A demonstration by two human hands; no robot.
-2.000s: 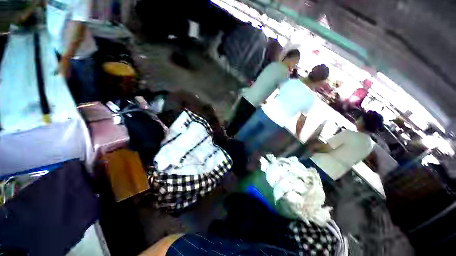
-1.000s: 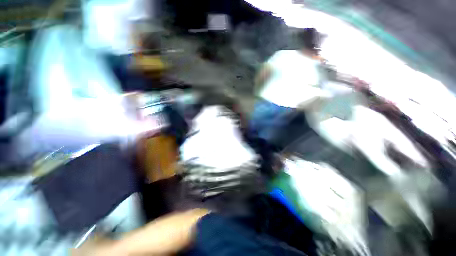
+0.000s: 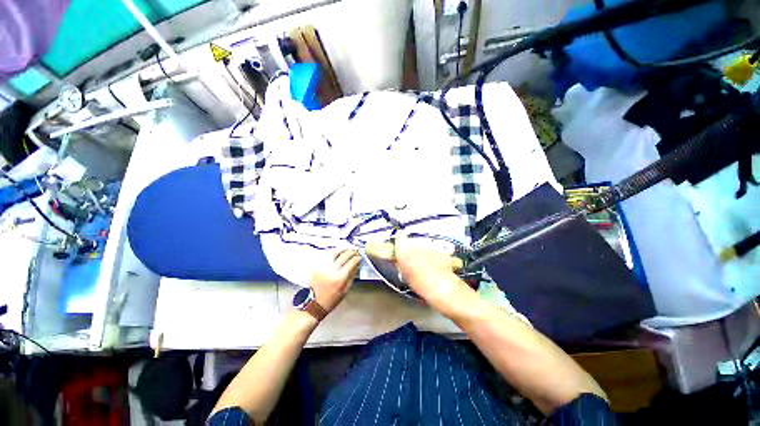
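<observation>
The checked garment (image 3: 333, 175) lies mostly white side up on the table, bunched at its left, with black-and-white checked bands at the left and right. My left hand (image 3: 336, 277), with a watch on the wrist, pinches its near edge. My right hand (image 3: 421, 265) is closed around the tan handle of the steam iron (image 3: 387, 270) at the near edge, just right of my left hand. The iron's plate is mostly hidden under my hand.
The navy pressing board (image 3: 187, 220) sticks out left of the garment. The dark iron rest (image 3: 567, 262) is at the right. A black hose (image 3: 542, 231) and cables run from the iron to the upper right. A blue block (image 3: 305, 85) stands behind.
The view has swung from the floor, other workers and heaps to the pressing table. Both my hands are now in view, the right on the iron and the left at the garment.
</observation>
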